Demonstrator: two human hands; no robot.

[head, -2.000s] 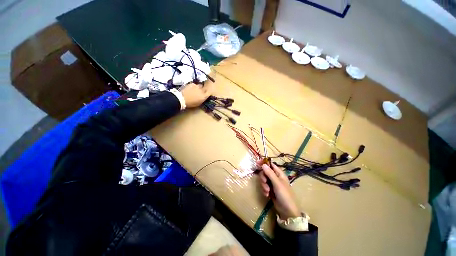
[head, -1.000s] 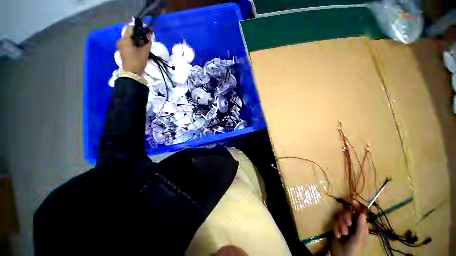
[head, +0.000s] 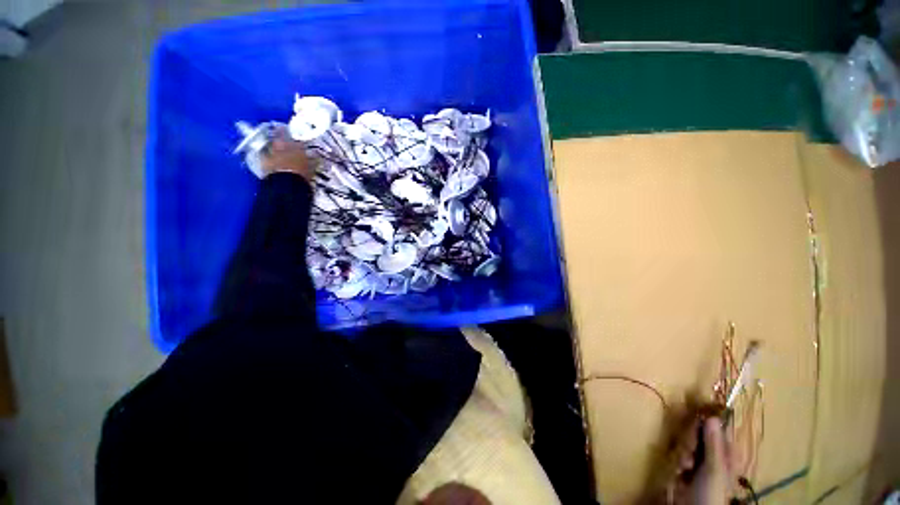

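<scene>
My left hand (head: pixel 286 158) is inside the blue bin (head: pixel 355 314), at the left of a pile of white lamp bases with black cables (head: pixel 398 256). It touches a white base at its fingertips; blur hides whether it grips it. My right hand (head: pixel 706 459) is on the cardboard at the lower right, closed round a screwdriver (head: pixel 742 380) whose metal shaft points away from me. Thin red lead wires (head: pixel 755 424) lie beside and beyond this hand. One thin wire (head: pixel 632 380) curves to the cardboard's left edge.
The bin stands left of the bench, beyond my lap. Cardboard (head: pixel 681 227) covers the bench, with a dark green strip (head: pixel 681 94) at its far side. A clear plastic bag (head: pixel 863 108) lies at the upper right. Grey floor (head: pixel 79 247) shows at the left.
My left hand has gone from the bench pile down into the bin, and the bunch of bases and cables it carried is now among the pile. My right hand still holds the screwdriver. The view has swung left.
</scene>
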